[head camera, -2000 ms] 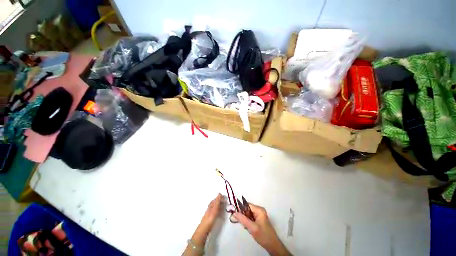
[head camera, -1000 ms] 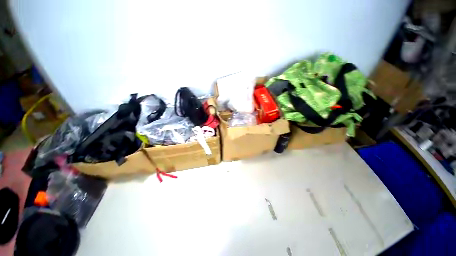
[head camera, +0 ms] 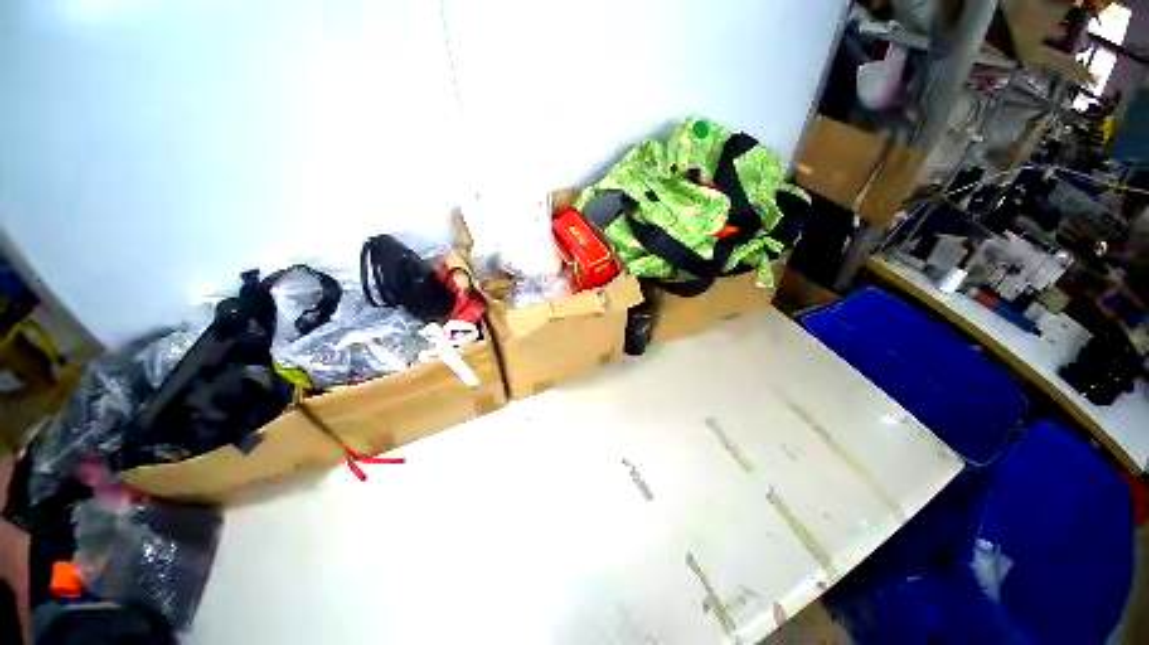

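Neither of my hands is in the picture. The white-topped table (head camera: 504, 529) lies nearest in front of me, with tape marks on its right part. Open cardboard cartons (head camera: 567, 343) stand in a row along its back edge by the wall. They hold black bags (head camera: 208, 384), clear plastic bags (head camera: 365, 347), a small black pouch (head camera: 403, 277) and a red box (head camera: 585, 250). A green patterned bag (head camera: 680, 208) with black straps lies on the right end of the row. A red cord (head camera: 365, 464) hangs at the front of a carton.
Blue bins (head camera: 917, 359) stand right of the table, one with a whitish scrap inside. Beyond them is another worktable (head camera: 1027, 353) with machines and black items. A dark bottle-like item (head camera: 639, 330) is at the carton front. A plastic bag (head camera: 145, 554) lies at the left.
Two seconds ago both my hands were over the table with snips and a thin cord; they are now out of view. The view has swung right, showing the bins and the other worktable.
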